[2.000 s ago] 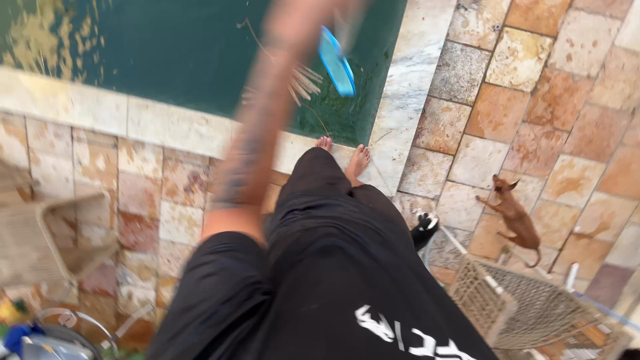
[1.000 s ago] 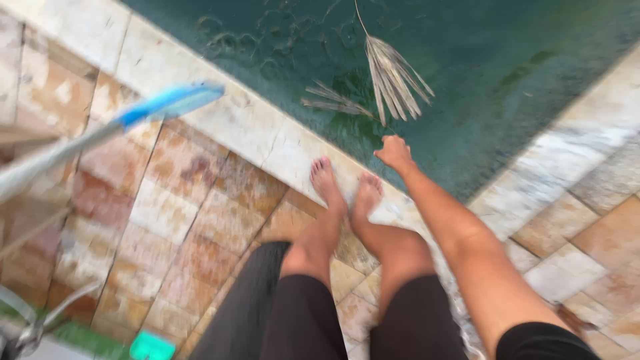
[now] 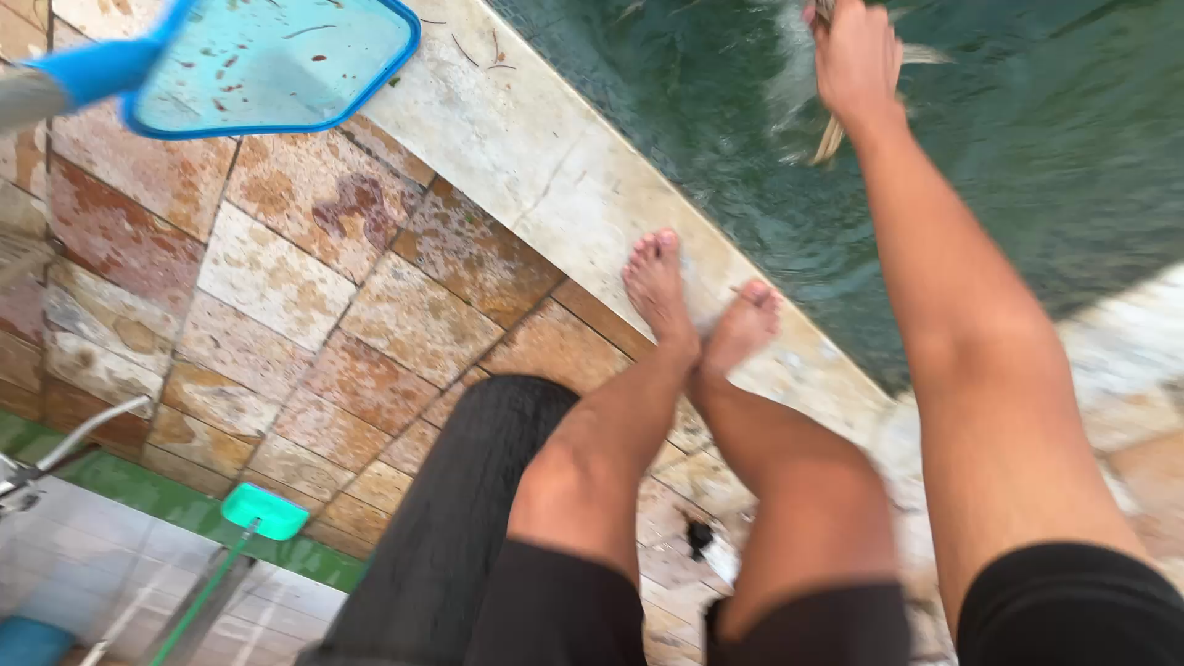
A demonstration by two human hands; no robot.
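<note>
My right hand (image 3: 860,60) reaches over the green pool water (image 3: 1008,139) at the top right, its fingers closed around the stem of a dried palm frond. Strips of the frond (image 3: 830,141) hang below and beside the hand, at the water, which is churned white to the left of it. My left hand is outside the view. At the top left a blue pool skimmer net (image 3: 277,69) on a pole lies over the paving and the pale coping, with bits of leaf on its mesh. Whether a hand holds the pole cannot be seen.
My bare feet (image 3: 659,287) stand on the stone coping (image 3: 546,157) at the pool's edge. A dark wooden post (image 3: 444,527) rises beside my legs. Stone paving (image 3: 268,277) spreads to the left, with a green dustpan or broom head (image 3: 265,511) at the lower left. Something black and white (image 3: 710,546) is behind my legs.
The palm frond floated with my right hand near it one second ago; now that hand grips it, farther out over the water. The skimmer net shows more fully at the upper left.
</note>
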